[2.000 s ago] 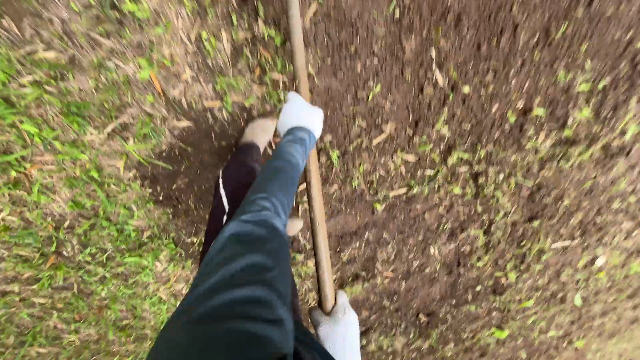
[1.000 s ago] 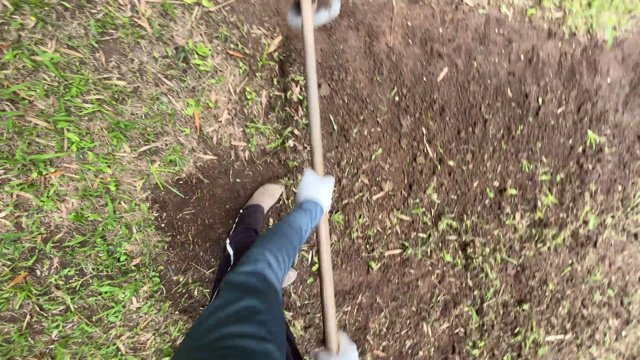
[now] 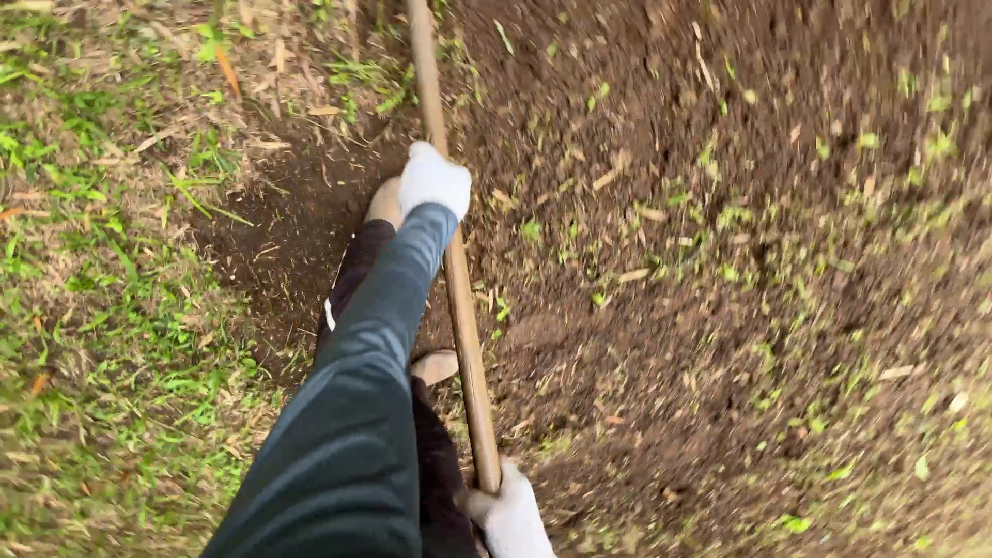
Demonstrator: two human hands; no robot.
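A long wooden tool handle (image 3: 467, 333) runs from the top edge down to the lower middle, tilted slightly; the tool's head is out of view. My left hand (image 3: 435, 182), in a white knit glove, is closed around the shaft beside the toe of a tan shoe (image 3: 384, 203). Near the handle's lower end, my right hand (image 3: 511, 508), also white-gloved, grips it at the bottom edge. A dark blue-green sleeve covers my left arm and hides part of my dark trousers (image 3: 360, 263).
Brown soil (image 3: 697, 170) with scattered green sprigs and dry leaf bits spreads across the right side. Grass (image 3: 101, 310) mixed with dry litter lies on the left. My other tan shoe (image 3: 435, 366) stands close beside the handle.
The tool's metal head, seen at the top edge one second ago, is out of view. My left hand has come closer to the front shoe, still on the handle. The view has shifted.
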